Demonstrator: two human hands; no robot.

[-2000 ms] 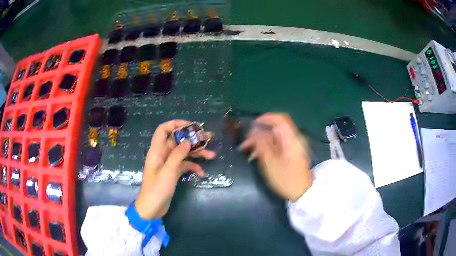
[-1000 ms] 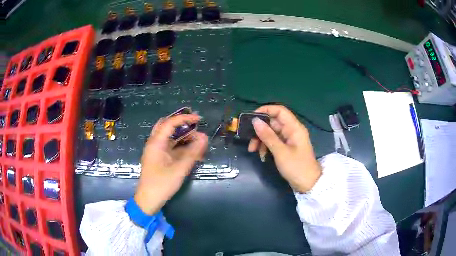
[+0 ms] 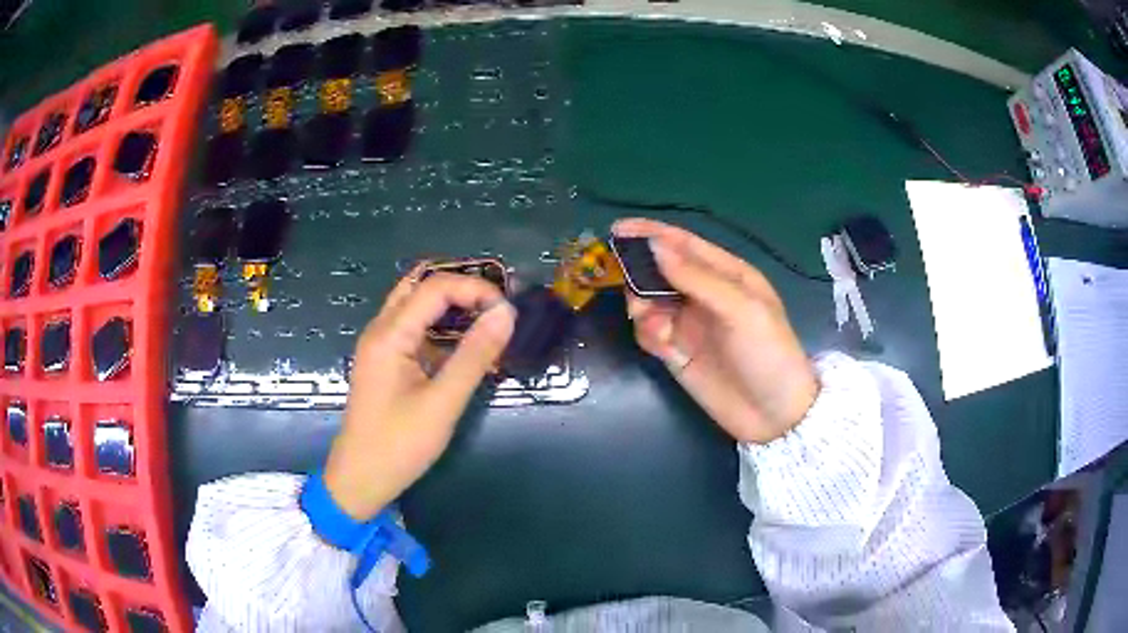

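My left hand (image 3: 427, 371), with a blue wrist strap (image 3: 359, 529), holds a metal-rimmed watch case (image 3: 464, 275) at the tray's front part. My right hand (image 3: 724, 328) holds a rounded-square piece with a black face and metal rim (image 3: 645, 265). An orange-gold flex cable (image 3: 586, 272) lies between the hands, beside the right-hand piece. A dark, blurred square display module (image 3: 539, 327) is next to my left fingertips. My fingers hide part of the case, and I cannot tell whether the cable is joined to it.
A clear blister tray (image 3: 482, 173) holds black screens with gold tails. A red tray (image 3: 149, 235) of watches stands at far left. Right are a white clip (image 3: 846, 287), a small black square device (image 3: 868, 242), blank paper (image 3: 977, 291) with a blue pen, and a power supply (image 3: 1066, 136).
The right-hand piece has turned and moved up slightly, and the gold flex cable and dark module now show clearly between the hands. The whole scene has shifted upward in view.
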